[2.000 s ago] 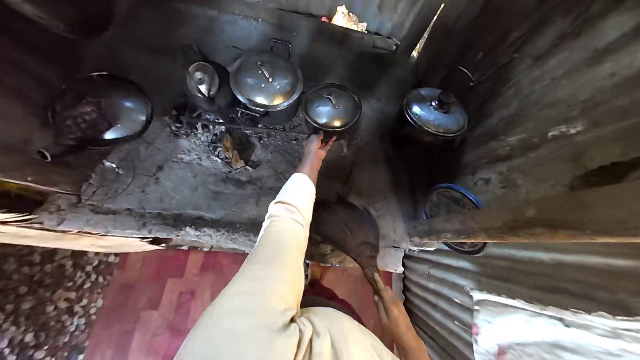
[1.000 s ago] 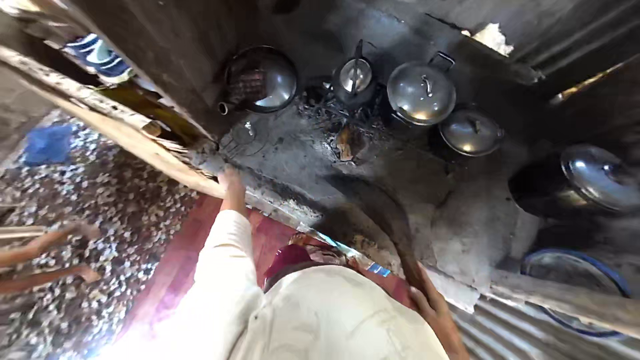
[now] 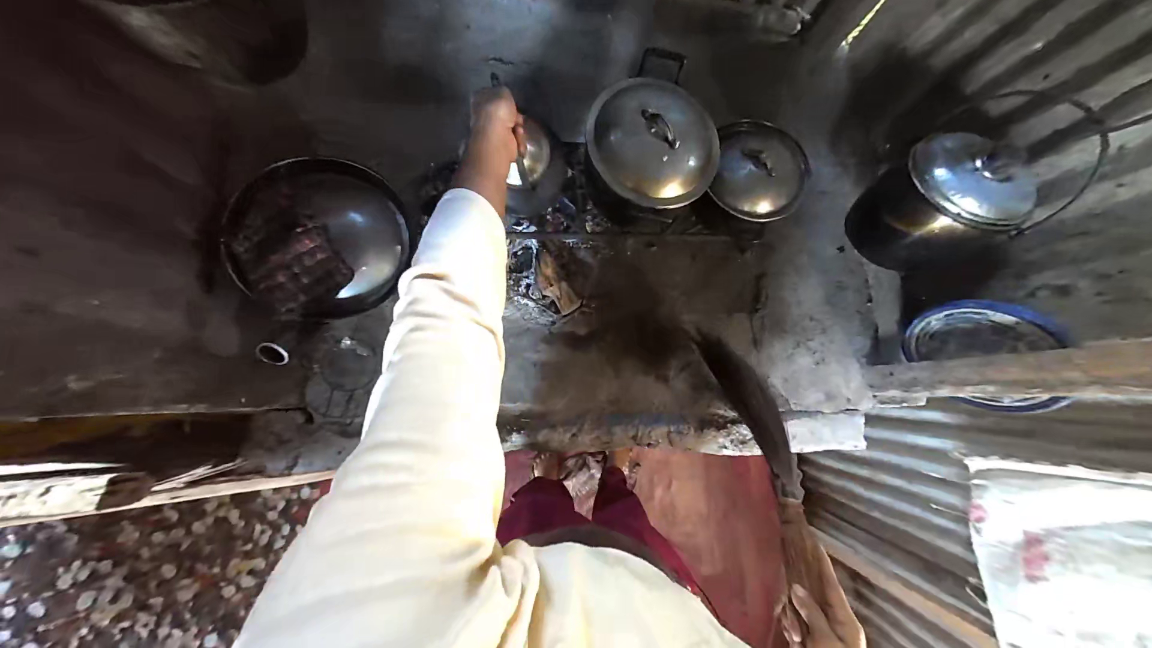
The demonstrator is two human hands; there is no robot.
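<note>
My left hand (image 3: 499,117) is closed on the handle of a kettle (image 3: 533,171) with a metal lid, at the hearth's back. My forearm and fist hide part of the kettle. Down at the lower right, my right hand (image 3: 817,607) grips the base of a hand broom (image 3: 756,405), whose dark bristles reach over the sooty hearth surface. Right of the kettle stand a large lidded pot (image 3: 630,162) and a smaller lidded pot (image 3: 760,184). Ash and a charred piece of wood (image 3: 558,283) lie in front of the kettle.
At the left is a wide dark pan (image 3: 373,238) with a blackened object on it. A tall lidded pot (image 3: 900,211) stands at the right, above a blue-rimmed basin (image 3: 936,328). The hearth's front edge (image 3: 630,441) runs before my feet, beside a corrugated metal wall (image 3: 900,477).
My left hand has moved from the hearth's front edge to the kettle's handle at the back. Two seconds ago it was at the smaller lidded pot. The broom remains in my right hand.
</note>
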